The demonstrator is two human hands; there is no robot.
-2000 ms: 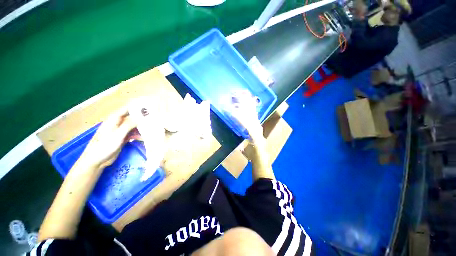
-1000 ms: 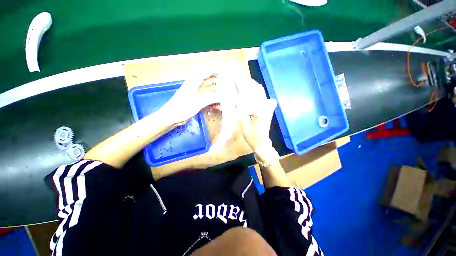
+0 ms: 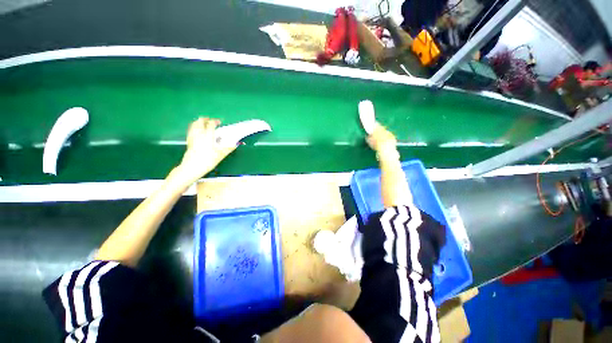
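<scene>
My left hand (image 3: 205, 146) is over the green conveyor belt and holds one end of a curved white housing (image 3: 247, 130), which points to the right. My right hand (image 3: 382, 139) reaches across the large blue bin to the belt. Its fingers are at the lower end of a second white housing (image 3: 366, 115); the grip is small in view. Another curved white housing (image 3: 66, 137) lies on the belt at the far left.
The small blue tray (image 3: 238, 213) with dark specks sits on the cardboard mat (image 3: 309, 194). A crumpled white cloth (image 3: 343, 246) lies beside the large blue bin (image 3: 429, 201). A metal bar (image 3: 480, 43) crosses the belt. People are across the belt.
Both hands have moved apart and forward, from over the cardboard to the belt, each now at a white housing. The view has tilted up, showing more belt. The white cloth is uncovered.
</scene>
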